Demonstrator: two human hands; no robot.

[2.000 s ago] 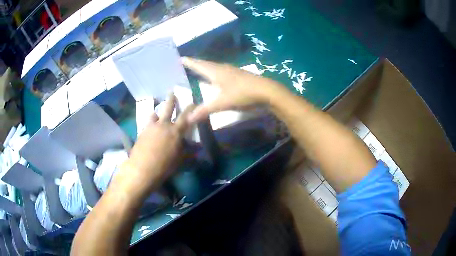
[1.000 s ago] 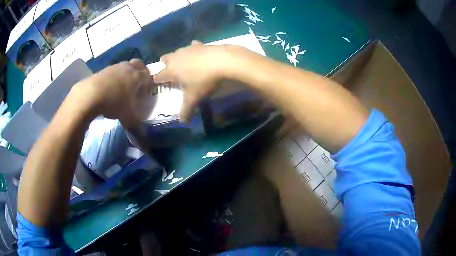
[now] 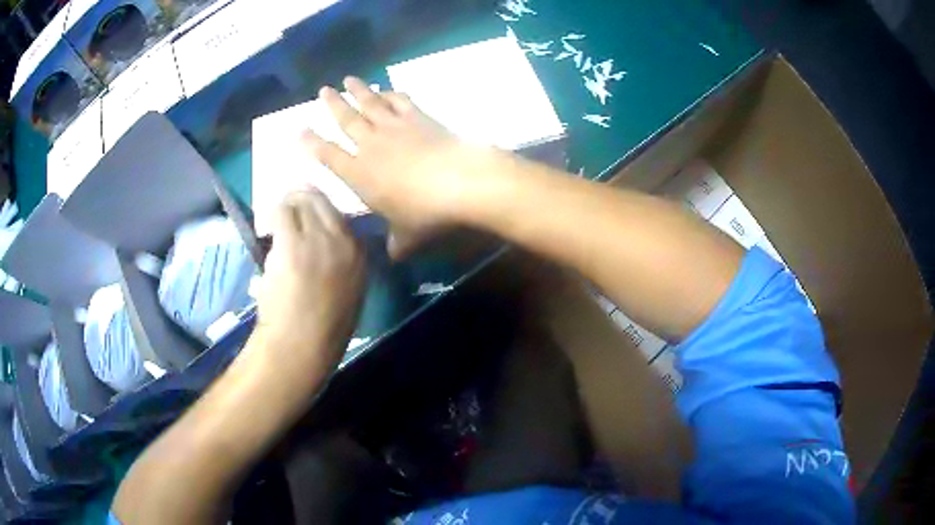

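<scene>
A retail box (image 3: 279,144) with a shut plain white top lies in front of me. My right hand (image 3: 395,154) rests on its top with the fingers spread. My left hand (image 3: 313,246) is at its near left corner with the fingers curled; whether it grips the box is hidden. Another closed white-topped box (image 3: 477,92) stands to the right. At the left, several open boxes stand in a row with grey lids (image 3: 144,185) upright and wrapped products (image 3: 208,275) inside.
Closed retail boxes (image 3: 220,46) stand in rows at the back left. Small white scraps (image 3: 590,70) lie on the green table (image 3: 672,46). A brown master carton (image 3: 841,215) at the right holds white-topped boxes (image 3: 733,220). The table's near edge runs diagonally below my hands.
The box between my hands now shows a flat, shut white top. My right hand has opened flat onto it, and my left hand has moved down to its near corner.
</scene>
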